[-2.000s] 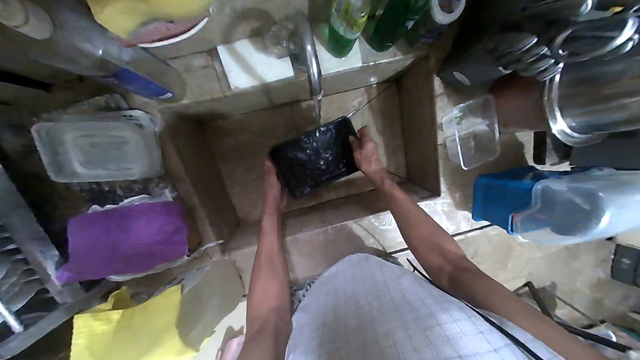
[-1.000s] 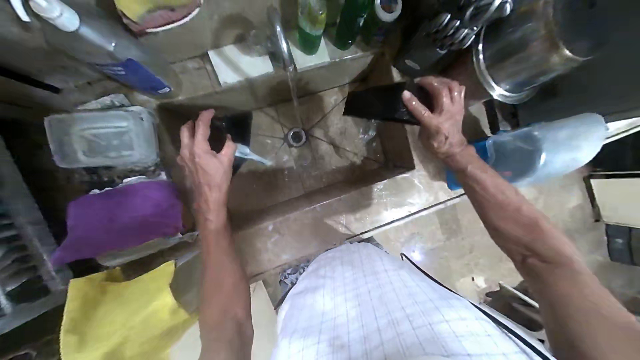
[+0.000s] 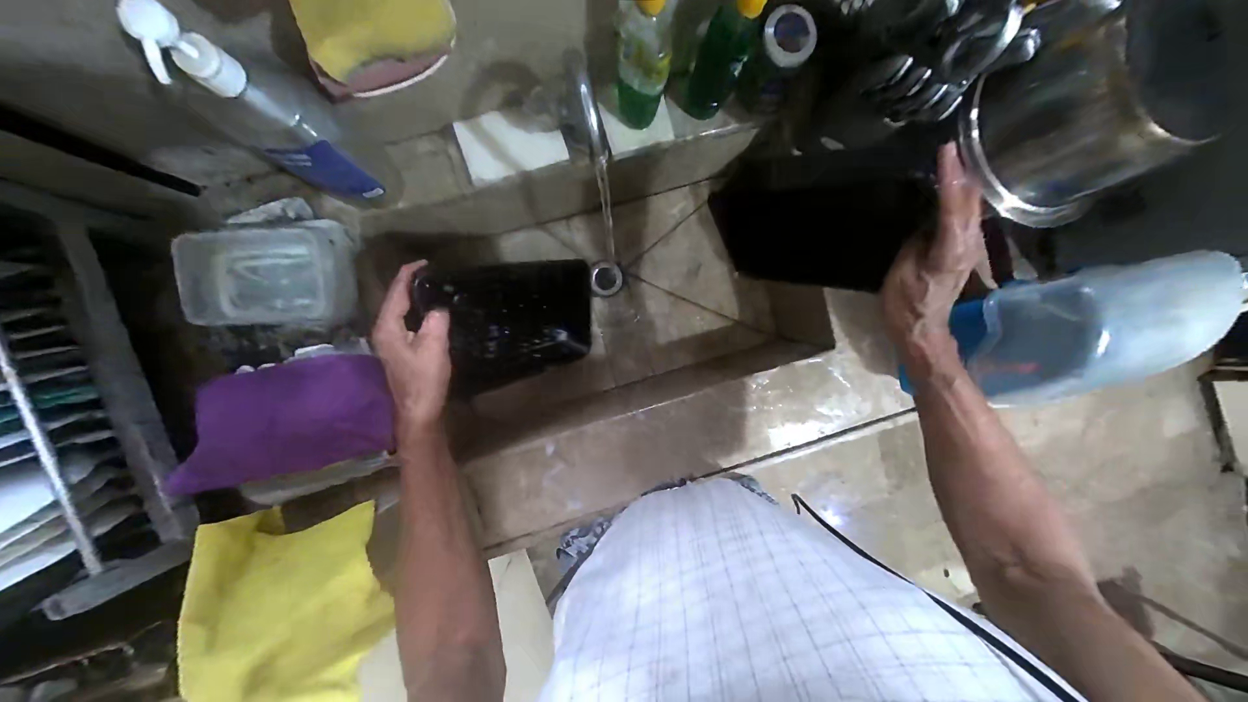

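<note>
In my left hand (image 3: 417,351) is a wet black rectangular container (image 3: 517,317), gripped at its left end over the left part of the sink. My right hand (image 3: 941,258) holds a second dark rectangular container (image 3: 819,219) by its right end, at the sink's right rim. Between the two, a thin stream of water runs from the metal faucet (image 3: 589,112) toward the round drain (image 3: 606,279). Which faces of the dark containers point up is hard to tell.
Green soap bottles (image 3: 642,73) stand behind the sink. At right are a steel pot (image 3: 1063,127) and a plastic jug with a blue lid (image 3: 1102,327). Leftward lie a clear plastic container (image 3: 268,276), a purple cloth (image 3: 292,419), a yellow cloth (image 3: 283,604) and a dish rack (image 3: 112,361).
Two seconds ago both hands held a black container together over the sink. Now they are wide apart, each with a dark piece. The right hand has moved out to the right rim.
</note>
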